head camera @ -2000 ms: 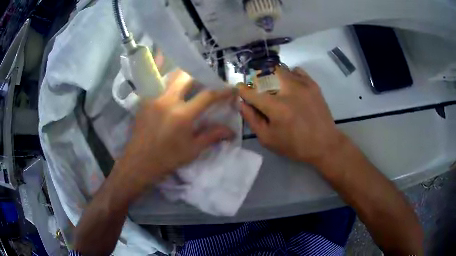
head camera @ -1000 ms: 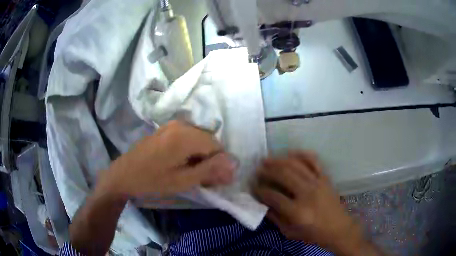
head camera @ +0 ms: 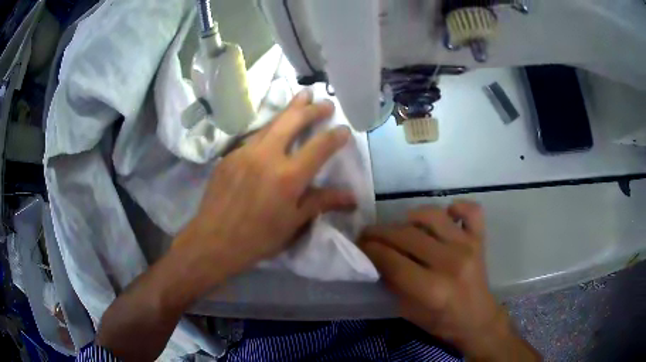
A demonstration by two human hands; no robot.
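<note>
A white garment piece (head camera: 327, 244) lies on the machine bed, its straight right edge running from under the sewing machine head (head camera: 354, 71) toward the front edge. My left hand (head camera: 273, 170) rests on it, fingers spread, tips close to the machine head. My right hand (head camera: 432, 261) is at the cloth's lower right edge, thumb and fingertips pinching it, slightly blurred. The needle and presser foot are hidden behind the head. The crumpled mass of the garment (head camera: 92, 134) lies at the left and hangs over the table edge.
A lit lamp (head camera: 225, 85) on a gooseneck stands beside my left hand. The tension assembly with a ribbed knob (head camera: 421, 130) hangs above the bed. A phone (head camera: 559, 109) and a small metal bar (head camera: 502, 102) lie right. A pale bin (head camera: 35, 261) stands at far left.
My left hand has moved up and forward over the cloth toward the machine head. My right hand stays at the cloth's lower right edge. The cloth's near corner has shifted up from the front edge.
</note>
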